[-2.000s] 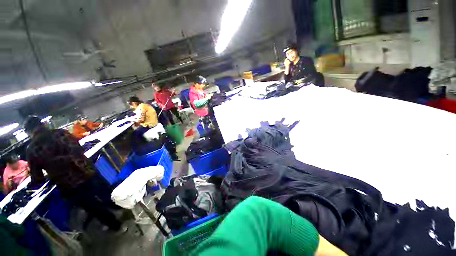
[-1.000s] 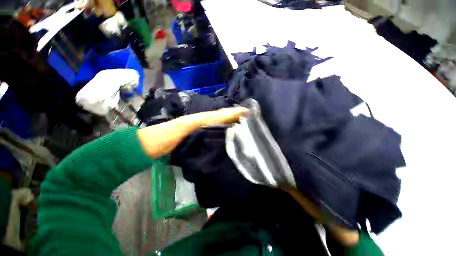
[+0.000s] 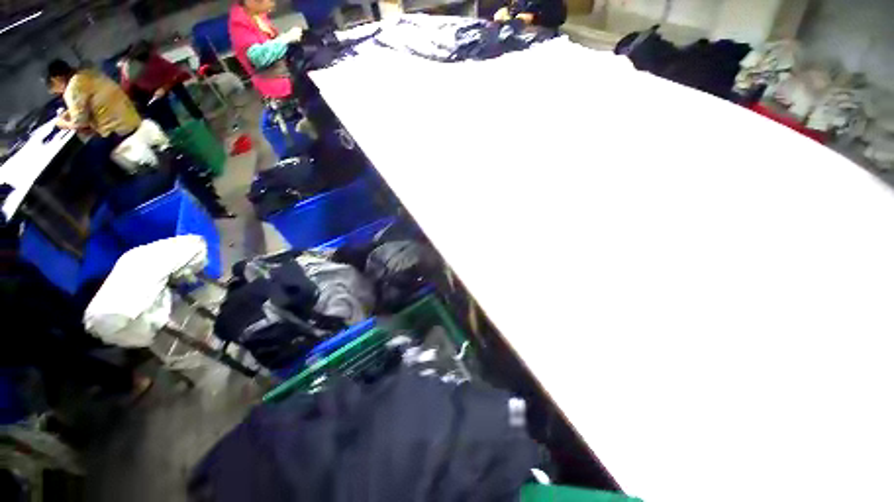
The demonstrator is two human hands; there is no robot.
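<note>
The dark strip bundle (image 3: pixel 372 441) is at the bottom of the view, beside the white table (image 3: pixel 627 245) and over the near part of the green basket (image 3: pixel 431 319). Small white tags or flecks show on its far ends. The tie band is not visible. A bit of green sleeve shows at the bottom edge, right of the bundle. Neither of my hands is visible; they are hidden by the bundle or cut off by the picture's edge.
Blue crates (image 3: pixel 333 214) with grey and black garment pieces (image 3: pixel 338 289) stand left of the table. A white-covered stool (image 3: pixel 147 284) is farther left. Several people work beyond. Dark and off-white fabric piles lie by the wall at the back right.
The bundle has moved off the table, down and left, over the green basket. My hands and the tie band have gone from sight. The view has shifted.
</note>
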